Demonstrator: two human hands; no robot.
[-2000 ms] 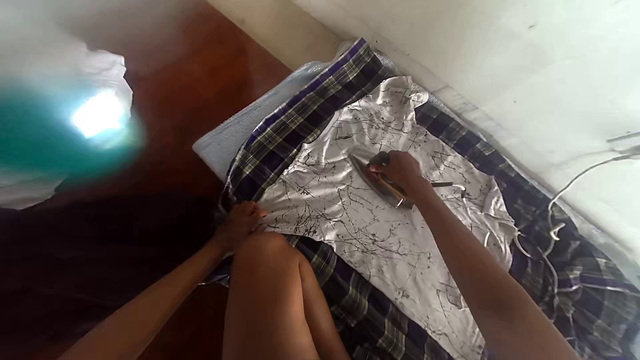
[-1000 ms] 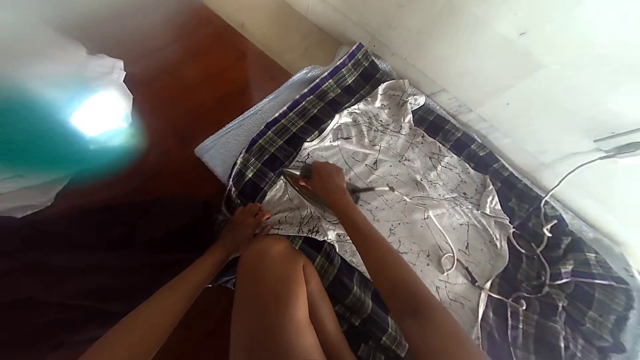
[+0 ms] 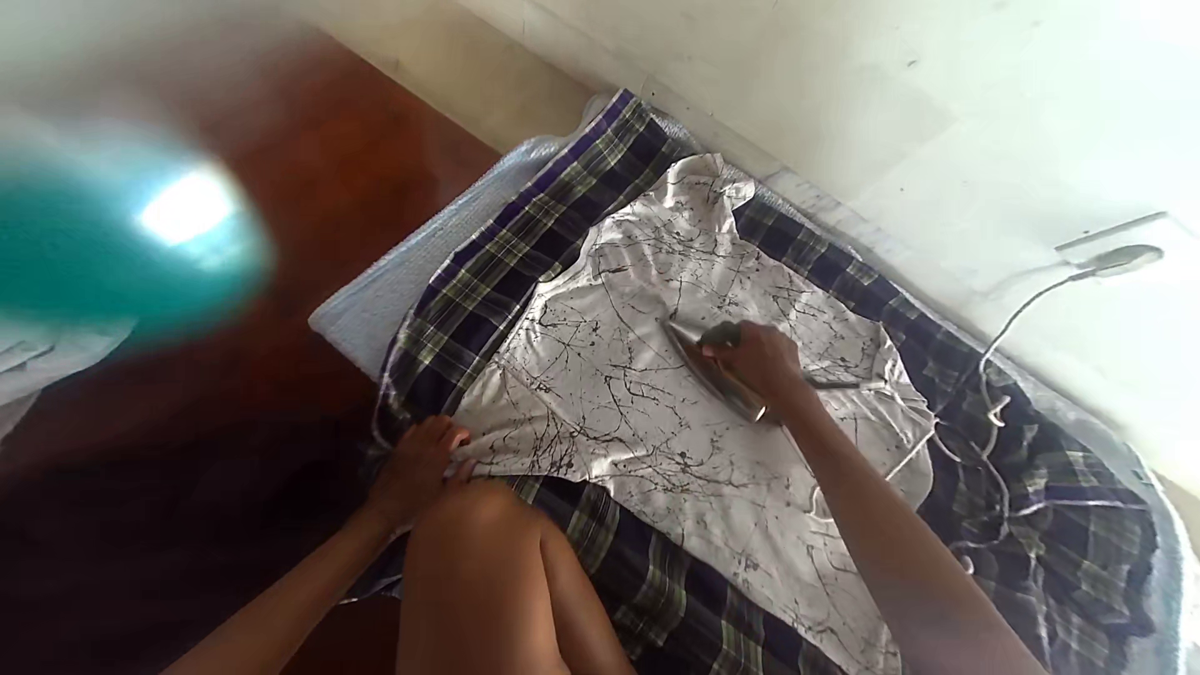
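Note:
A white garment with dark branching lines (image 3: pixel 637 403) lies spread over a dark plaid cloth (image 3: pixel 506 244). My right hand (image 3: pixel 759 361) is closed around the handle of a clothes iron (image 3: pixel 717 375), whose soleplate rests on the middle of the garment with its tip toward the upper left. At the garment's lower left edge, my left hand (image 3: pixel 422 469) lies on the fabric beside my knee; whether its fingers pinch the cloth is not clear.
A pale padded mat (image 3: pixel 403 272) lies beneath the plaid cloth. The iron's cord (image 3: pixel 1003 469) loops over the right side up to a plug at the wall (image 3: pixel 1125 258). A blurred green object (image 3: pixel 112 234) and white fabric (image 3: pixel 56 356) are at the left, over the reddish-brown floor (image 3: pixel 328 141).
My right hand has moved the iron from the garment's left edge, near my left hand, rightward to its middle. My left hand stays at the lower left edge.

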